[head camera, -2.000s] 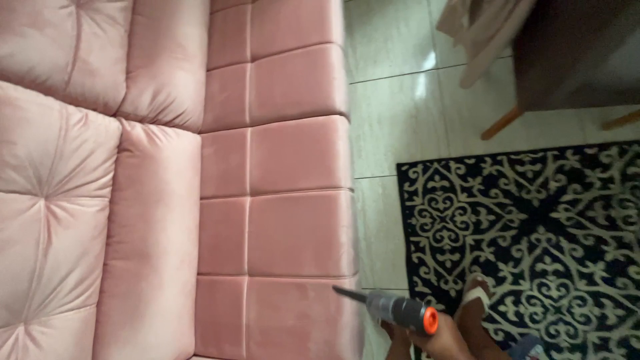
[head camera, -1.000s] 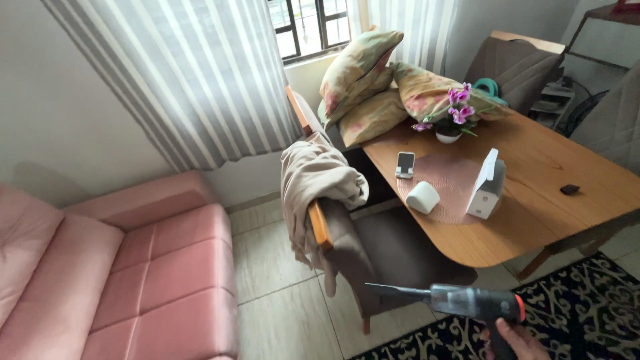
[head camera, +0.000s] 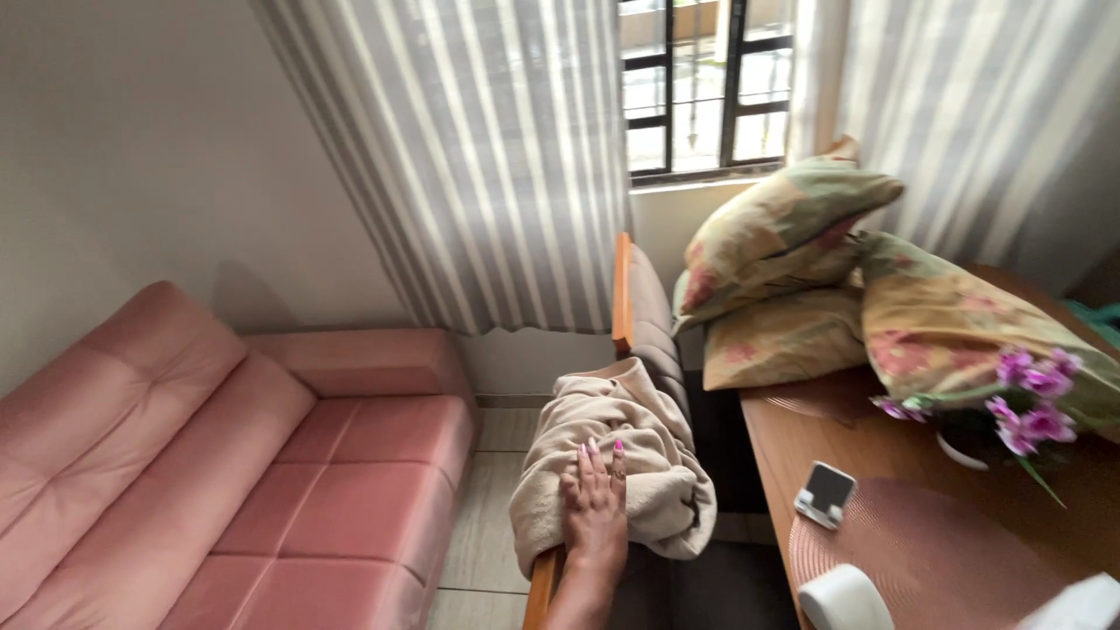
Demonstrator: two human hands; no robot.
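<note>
My left hand (head camera: 595,512) lies palm down on a bunched beige blanket (head camera: 652,437), its fingers slightly spread and its thumb hidden. Draped over the wooden-topped back of a grey upholstered chair (head camera: 652,297), the blanket hangs down on both sides. Part of the chair's wooden top rail (head camera: 544,588) shows beside my wrist. My right hand is out of view.
A pink tufted sofa (head camera: 350,507) stands at left. At right, a wooden table (head camera: 766,446) bears floral cushions (head camera: 787,236), purple flowers (head camera: 1032,394), a phone stand (head camera: 825,494), a white rounded object (head camera: 844,599) and a round placemat (head camera: 927,542). Striped curtains (head camera: 490,175) flank a barred window.
My left hand has come onto the blanket. My right hand, seen earlier holding a black handheld device with a narrow nozzle, has left the view. The view has swung from the sofa toward the window.
</note>
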